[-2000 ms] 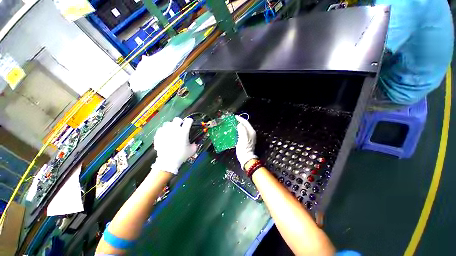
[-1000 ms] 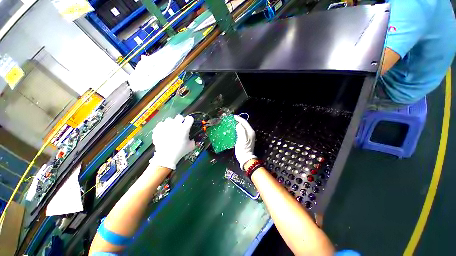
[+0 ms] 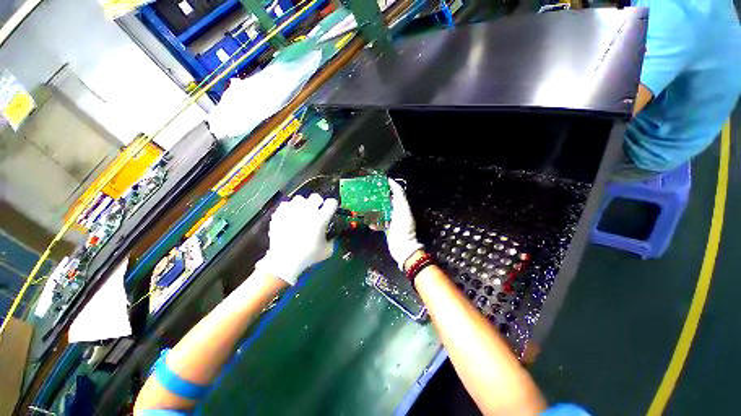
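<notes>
My right hand (image 3: pixel 400 223), in a white glove, holds a green circuit board (image 3: pixel 364 195) by its right edge, with the side dotted with shiny solder points in view. My left hand (image 3: pixel 299 236), also gloved in white, is shut on side cutters (image 3: pixel 344 222) with black and orange handles. The cutters' jaws are at the board's lower edge; their tips are too small to make out. Both hands are in front of the open left part of the black hood (image 3: pixel 487 77).
A perforated plate (image 3: pixel 471 253) with scattered clippings forms the hood floor. A metal bracket (image 3: pixel 396 296) lies on the green bench below my hands. Boards (image 3: pixel 175 272) and a white paper sheet (image 3: pixel 104 313) lie along the line at left. A person in blue sits on a stool (image 3: pixel 642 215) at right.
The cutters have moved from the board's upper left to its lower edge. My left hand has shifted right and slightly down. The board has turned and risen a little in my right hand.
</notes>
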